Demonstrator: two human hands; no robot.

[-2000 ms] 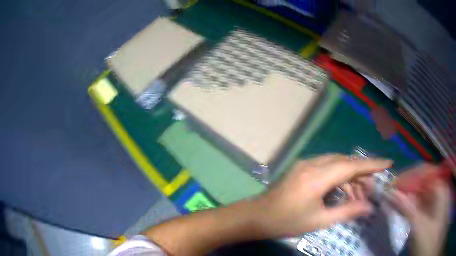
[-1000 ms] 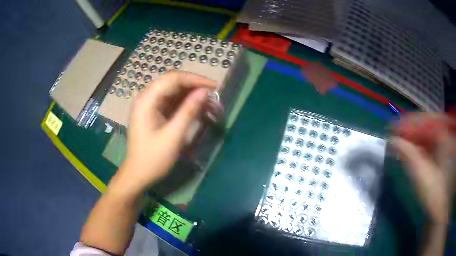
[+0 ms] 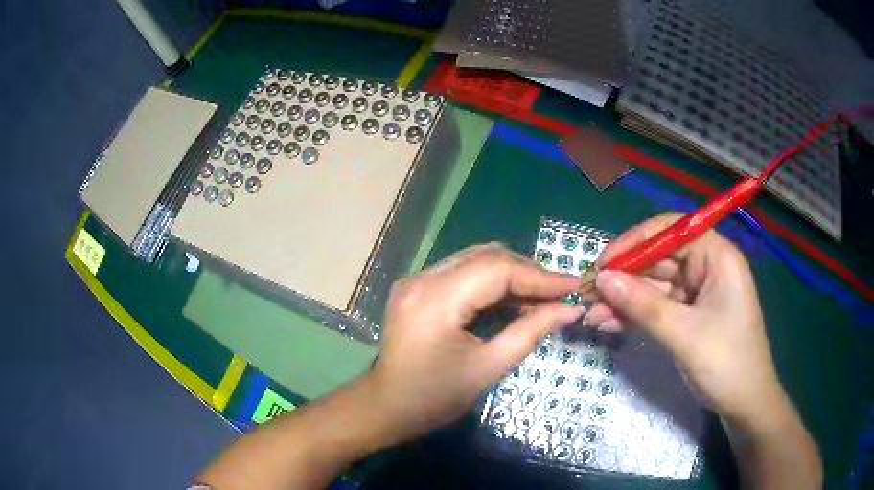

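Observation:
My left hand [image 3: 460, 330] is over the left edge of the shiny blister tray [image 3: 652, 421], its thumb and index finger pinching a small speaker unit [image 3: 587, 280], mostly hidden by the fingers. My right hand [image 3: 714, 321] holds the red test probe [image 3: 682, 230] like a pen, its tip at that unit. The probe wire [image 3: 805, 142] runs up to the right. The blister tray holds rows of discs on its left side; its right part shows bare plastic. The left tray stack [image 3: 316, 239] has silver discs along its back and left on a tan board.
A smaller tan board stack [image 3: 149, 163] stands far left. Pale green sheet [image 3: 278, 340] lies under the tray stack. Filled trays [image 3: 738, 115] and brownish blister trays [image 3: 546, 33] are at the back. Red label card [image 3: 484, 88] and brown-red square [image 3: 596, 156] lie near the tape.
My left hand has moved right from the left tray stack to the blister tray. My right hand has come inward with the probe, and both hands now meet at the fingertips.

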